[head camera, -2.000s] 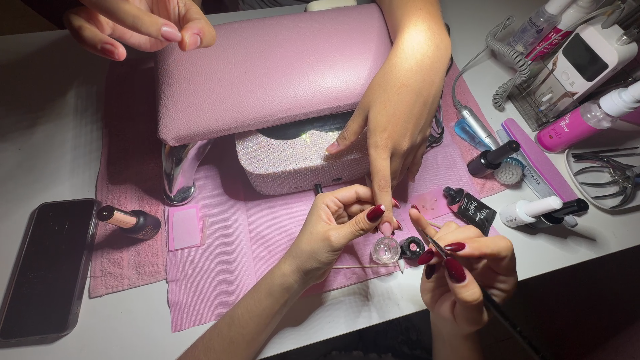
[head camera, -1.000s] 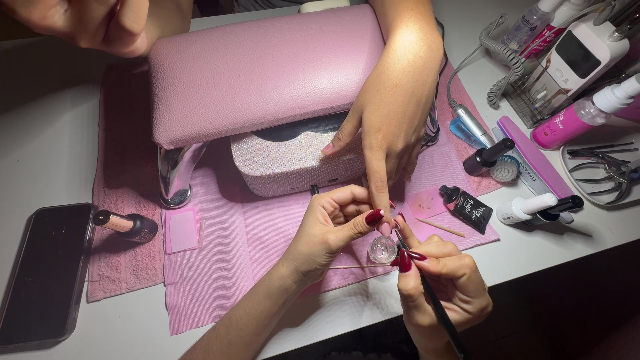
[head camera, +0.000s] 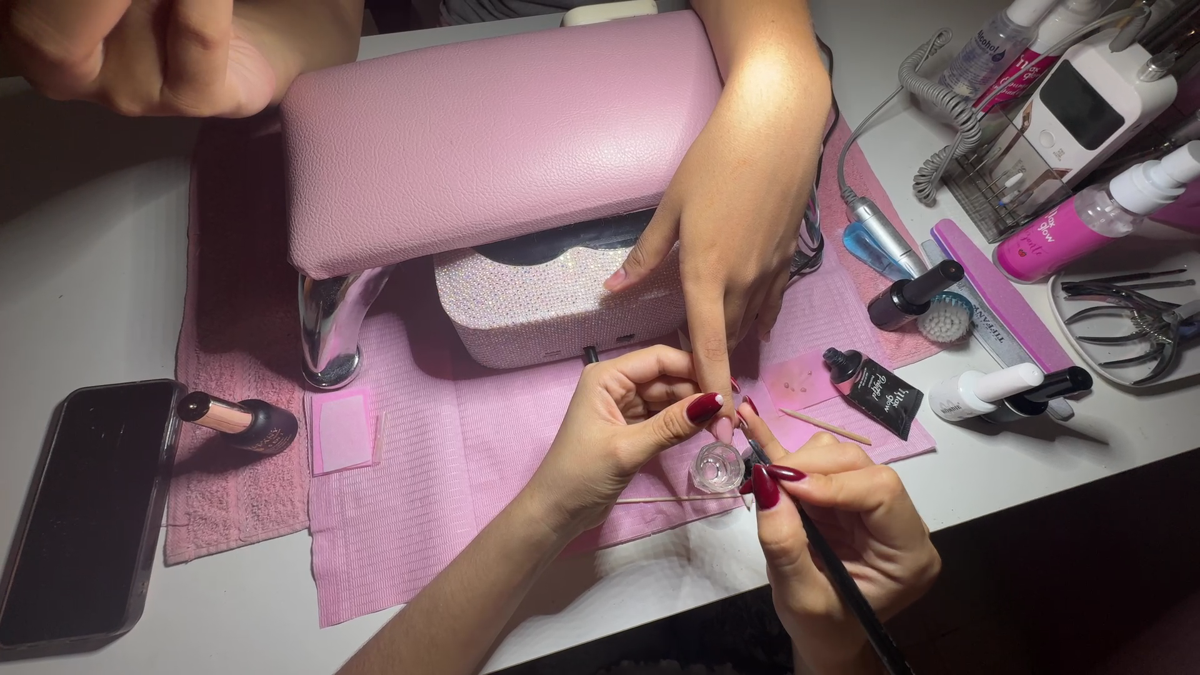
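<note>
My left hand (head camera: 623, 427), with dark red nails, grips a finger of another person's hand (head camera: 741, 206) between thumb and fingers. That hand comes down over a pink padded armrest (head camera: 497, 131). In my right hand (head camera: 844, 525) is a thin black brush (head camera: 839, 572), its tip close to the held fingertip. Just below that fingertip stands a small clear glass dish (head camera: 717, 467), with a small dark container partly hidden by my right fingers. A rhinestone-covered nail lamp (head camera: 553, 305) sits under the armrest. A wooden stick (head camera: 825, 426) lies near a black tube (head camera: 874, 392).
At left are a phone (head camera: 89, 511) and a dark polish bottle (head camera: 239, 422). At right stand polish bottles (head camera: 914, 293), a nail drill handpiece (head camera: 881, 234), a pink file (head camera: 998, 291), a pink spray bottle (head camera: 1078, 225) and a tray of metal tools (head camera: 1134, 375). Another person's other hand (head camera: 150, 56) is at upper left.
My right hand has moved left and closer to the held finger, and the brush tip with it. The other person's free hand at upper left has changed position.
</note>
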